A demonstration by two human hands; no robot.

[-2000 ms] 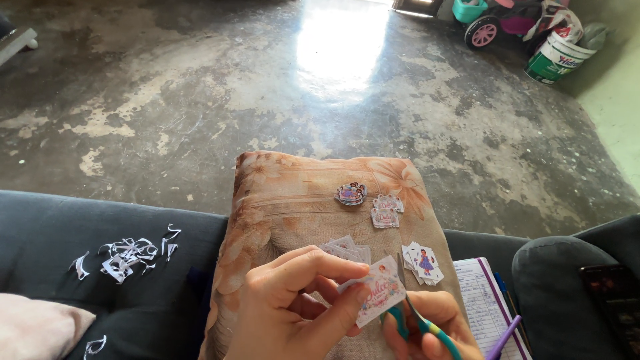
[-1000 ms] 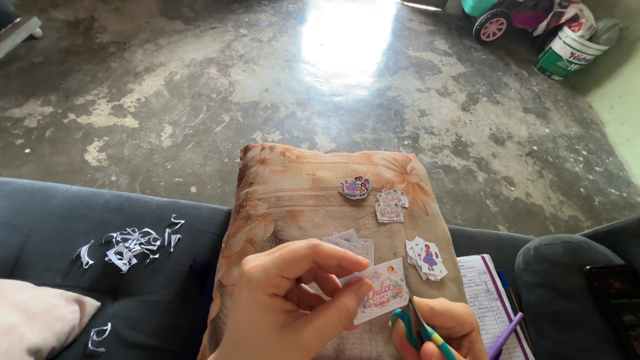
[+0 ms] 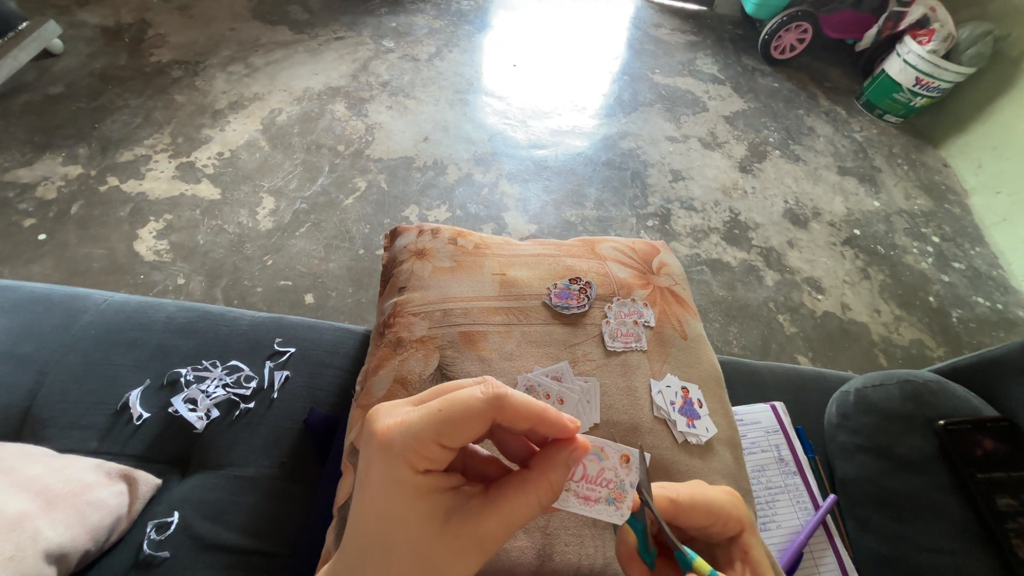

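My left hand (image 3: 472, 472) pinches a small printed paper card (image 3: 602, 480) by its left edge. My right hand (image 3: 704, 520) holds teal-handled scissors (image 3: 658, 512), their blades at the card's right edge. Beneath is a floral cushion (image 3: 496, 320). On it lie a pile of cut-out figure pictures (image 3: 570, 295), cut-out lettered pieces (image 3: 627, 324), a fanned stack of square cards (image 3: 592, 396) partly behind my left hand, and a stack of cards with a figure in a purple dress (image 3: 682, 408).
Paper scraps (image 3: 212, 388) lie on the dark sofa (image 3: 80, 344) at left, near a pale pillow (image 3: 72, 504). At right are a handwritten notebook (image 3: 772, 456), a purple pen (image 3: 810, 532) and a dark phone (image 3: 980, 472). A bucket (image 3: 912, 80) and a pink-wheeled toy vehicle (image 3: 788, 36) stand on the floor.
The card in my left hand has turned from a steeper tilt to a flatter one. The scissors have moved from its upper right corner onto its right edge.
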